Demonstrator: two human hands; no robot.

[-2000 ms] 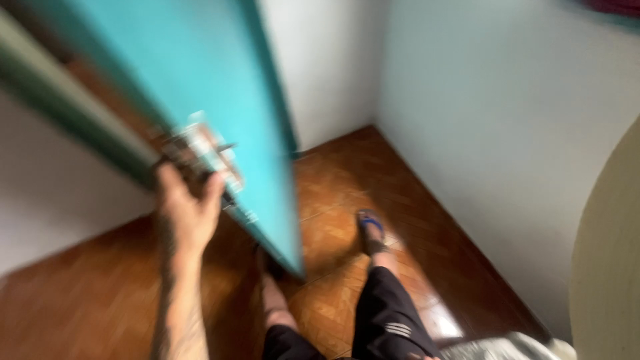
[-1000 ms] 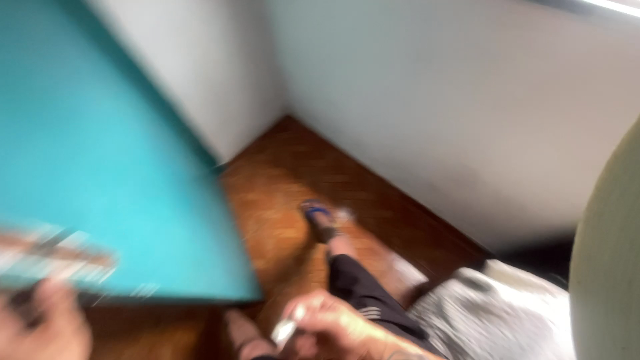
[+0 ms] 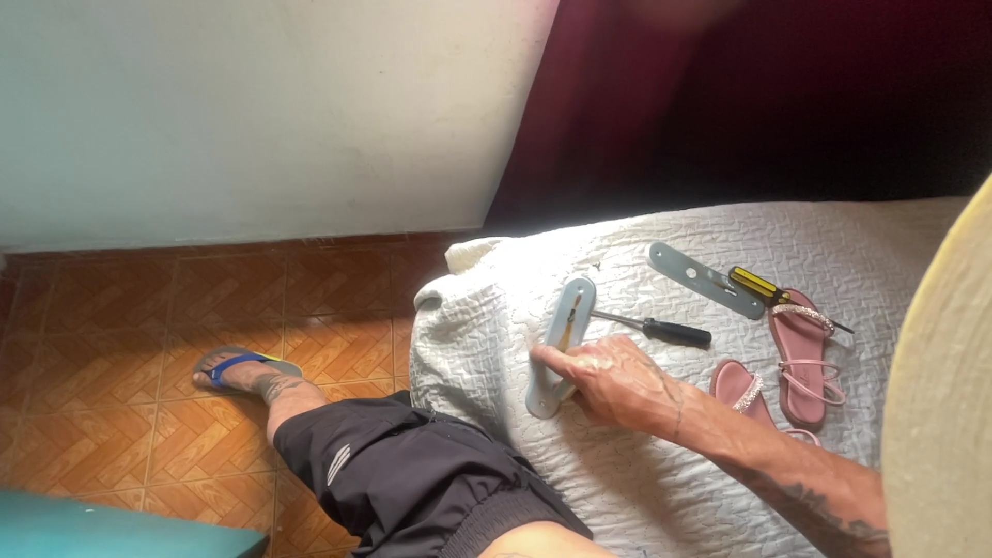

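Observation:
My right hand (image 3: 612, 381) grips the lower part of a grey metal door lock plate (image 3: 572, 314) over the white quilted bedspread. Beside that plate lies a screwdriver with a black handle (image 3: 676, 332), its shaft pointing toward the plate. Farther right is a second grey lock plate (image 3: 690, 271), with a yellow and black screwdriver (image 3: 759, 287) across its end; that tool's tip reaches over a pink sandal. A small metal piece (image 3: 596, 266) sits above the first plate. My left hand is out of view.
Two pink sandals (image 3: 802, 395) lie on the bedspread (image 3: 620, 480). The teal door's edge (image 3: 116, 531) is at the lower left, over the tiled floor (image 3: 85, 434). A dark red curtain or cloth (image 3: 697, 101) hangs behind the bed.
The view has swung right from the door to the bed. My left hand, at the door's lock earlier, has left the view. My right hand is now at a lock plate on the bed.

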